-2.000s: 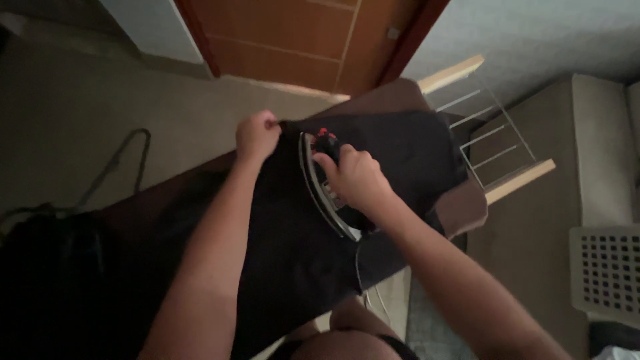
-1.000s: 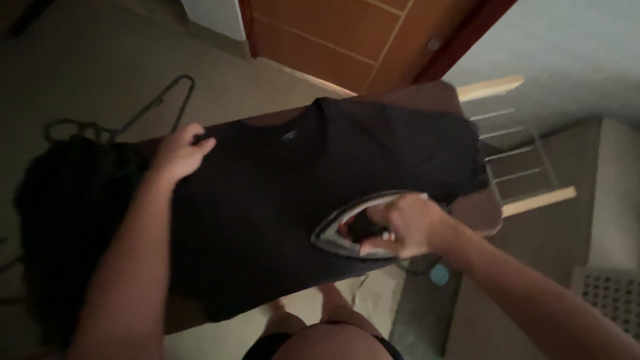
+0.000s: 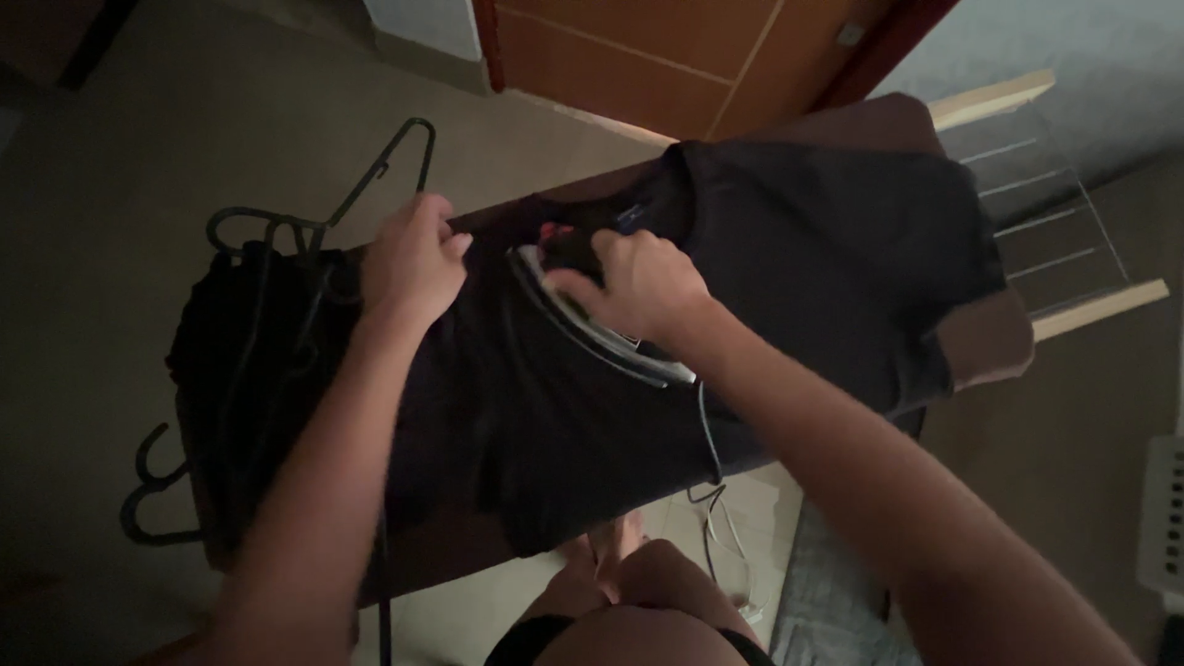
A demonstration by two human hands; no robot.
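A dark T-shirt (image 3: 814,240) lies spread over a brown-covered ironing board (image 3: 888,120). My right hand (image 3: 647,277) is closed around the handle of a clothes iron (image 3: 592,324), which is over the shirt near its neckline; its soleplate edge faces the lower left. The iron's cord (image 3: 709,430) hangs over the board's near edge. My left hand (image 3: 416,254) is at the far edge of the board, left of the iron, with fingers bent; whether it pinches any cloth cannot be told.
Dark clothes (image 3: 250,342) with several plastic hangers (image 3: 379,166) are heaped on the board's left end. A wire rack with wooden bars (image 3: 1101,310) extends from its right end. A wooden door (image 3: 629,46) stands beyond, and a pale perforated basket (image 3: 1161,518) is at the far right.
The iron in my right hand has moved from the shirt's lower part near the board's near edge up to the neckline, and it has turned. My left hand remains toward the board's far side.
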